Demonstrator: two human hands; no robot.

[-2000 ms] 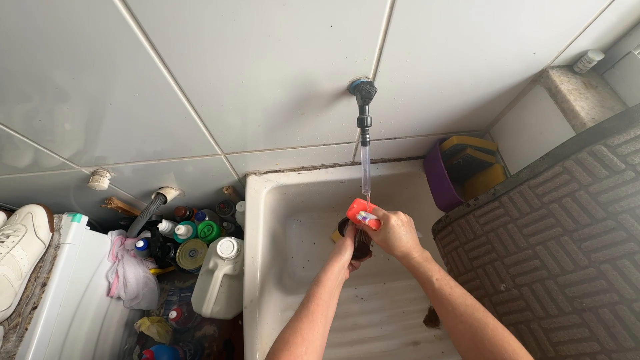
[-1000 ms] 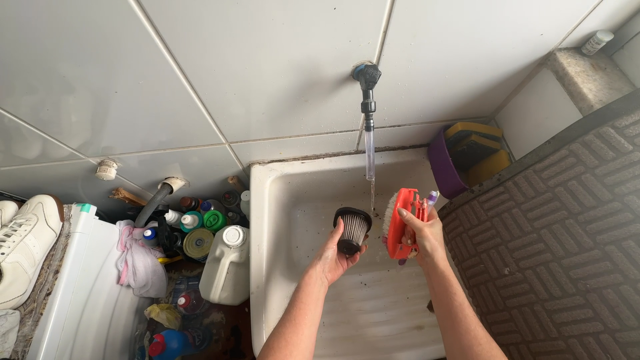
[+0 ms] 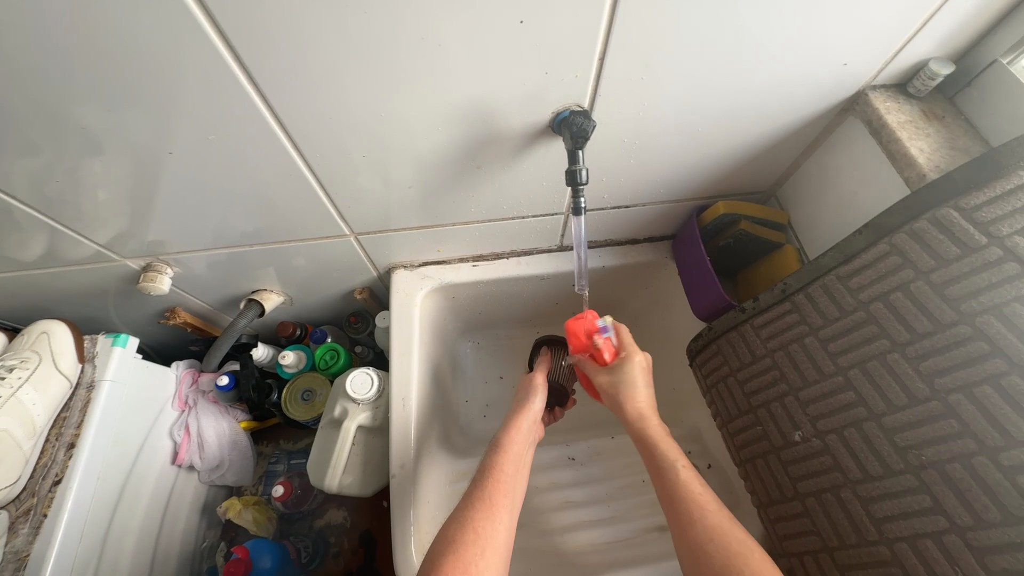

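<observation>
My left hand holds a dark, round pleated filter tilted over the white laundry sink. Close on its right, my right hand grips a red scrubbing brush, slightly blurred. The brush's bristles are mostly hidden, so whether they touch the pleats is unclear. Water runs from the clear tube on the black tap down to the brush. Dark specks dot the basin around both hands.
A purple tub with yellow sponges sits at the sink's back right corner, beside a textured brown mat. Left of the sink stand a whitish jug and several bottles. A pink and white cloth hangs over a white appliance edge.
One second ago the brush was held apart from the filter, bristles showing; now it is back under the water beside the filter. The filter has turned in my left hand.
</observation>
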